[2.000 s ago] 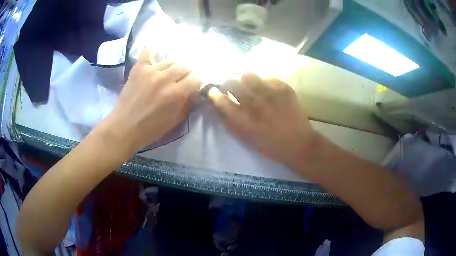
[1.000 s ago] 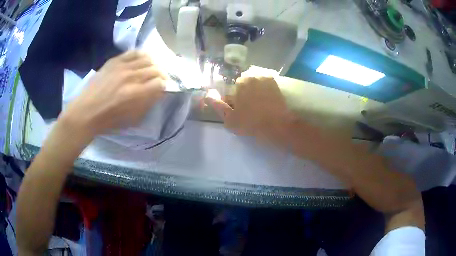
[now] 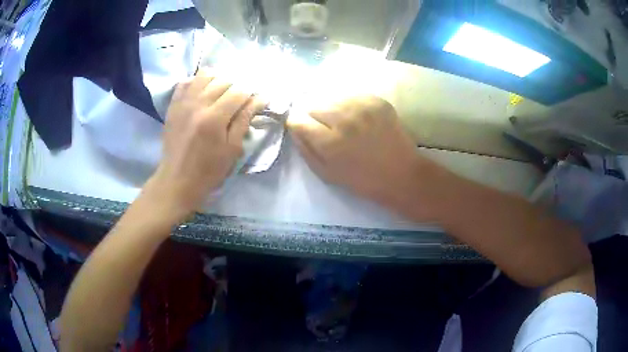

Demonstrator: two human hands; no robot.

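Note:
A pale cloth piece with a dark edge lies bunched between my hands, just in front of the sewing machine head. My left hand grips its left side with bent fingers. My right hand pinches it at the right, its fingertips near my left ones. Bright glare hides the needle and presser foot. A black panel and more pale cloth lie to the left of my left hand.
A lit white rectangle in a teal surround is at upper right. Grey-white cloth lies at far right. The table's worn green edge curves below my forearms. A red basket is below the table at left.
My left hand moved left, then came back right beside the right hand. The pale cloth between them was spread out leftward and is now bunched and folded. The view has shifted.

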